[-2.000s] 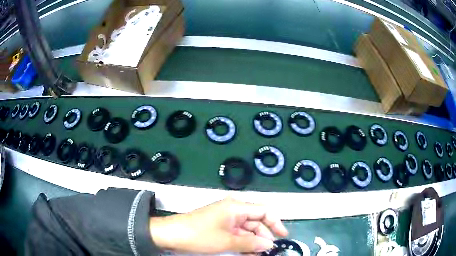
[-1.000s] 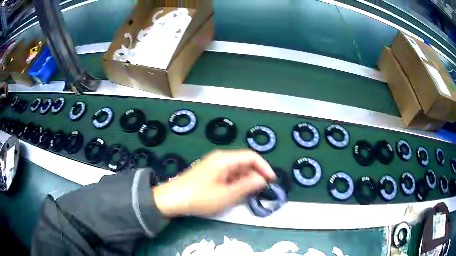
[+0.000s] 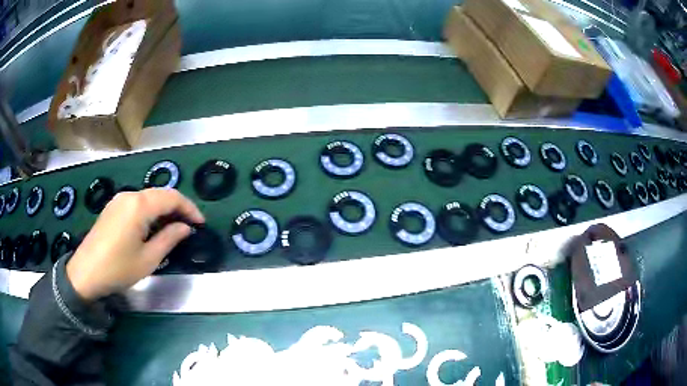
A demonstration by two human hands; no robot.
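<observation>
My left hand [image 3: 134,240] reaches over the near row on the belt from the lower left. Its thumb and index finger pinch the upper left edge of a plain black ring [image 3: 200,252], which is low over or on the belt; its height is unclear. Just right of it lies a ring with a fitted pale C-piece [image 3: 267,237], then another plain black ring [image 3: 307,240]. A pile of white C-shaped pieces [image 3: 301,365] lies on the worktop at the bottom. My right hand is not visible.
Two rows of rings run along the green belt between pale rails [image 3: 361,270]. An open carton [image 3: 89,133] stands upper left, closed cartons [image 3: 538,56] upper right. A round metal dish [image 3: 609,324] with a dark pad [image 3: 601,264] and a sample ring [image 3: 529,286] are at right.
The view has shifted right. The ring with a C-piece that my left hand carried now lies in the former gap in the near row. My left hand is now at the plain black ring left of it.
</observation>
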